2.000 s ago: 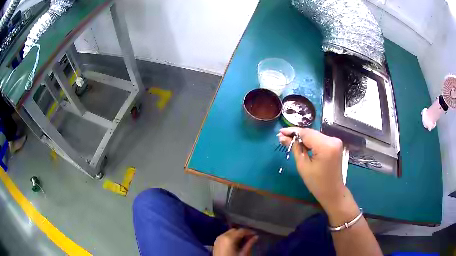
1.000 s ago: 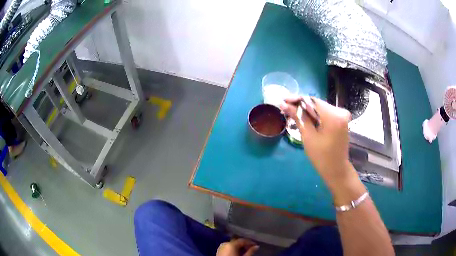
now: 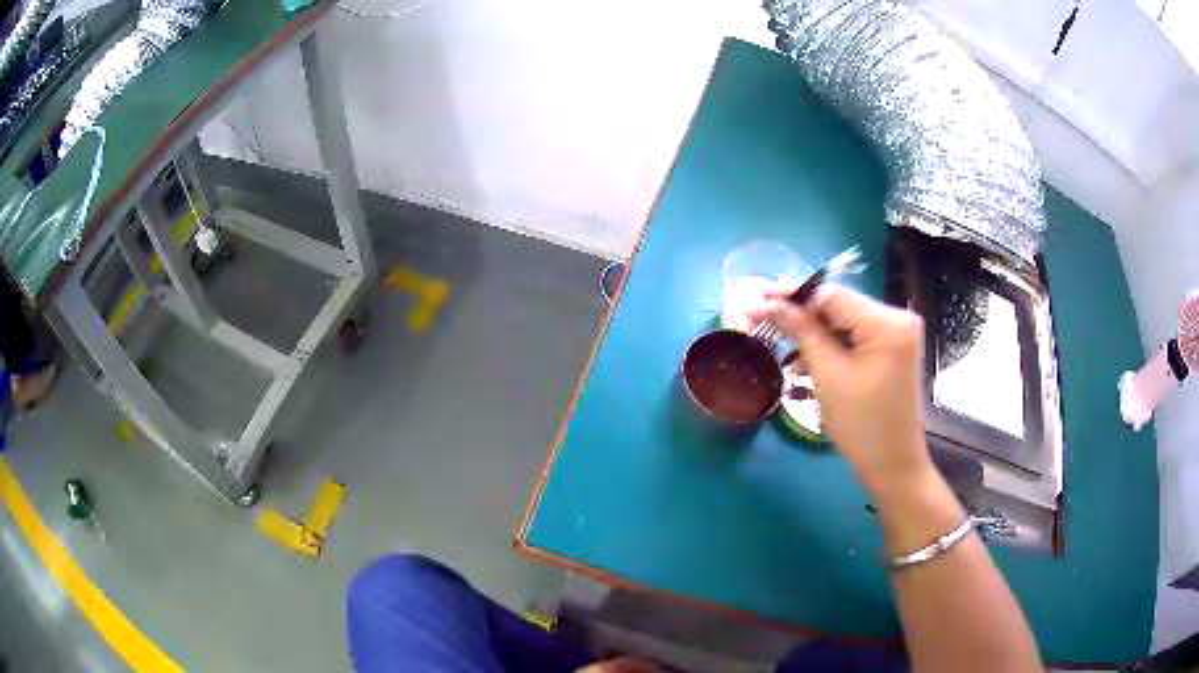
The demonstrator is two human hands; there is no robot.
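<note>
My right hand holds a small bunch of short dark wire leads with pale ends fanned up to the right. It is above the dross tin, which it partly covers, and beside the clear plastic cup. The flux cup, red-brown inside, stands just left of the hand. The solder pot, with a bright rectangle of molten solder, lies to the right under the duct. My left hand is mostly cut off at the bottom edge; its fingers cannot be made out.
The silver fume duct ends over the pot. A small pink fan stands at the right. A silvery heap lies on the pot's front ledge. Another green-topped table stands at the left. My knee is below the table's front edge.
My right hand rose from the table's front area to beside the clear cup, and the leads now point up and right. The view shifted, so the table sits lower and my left hand is nearly out.
</note>
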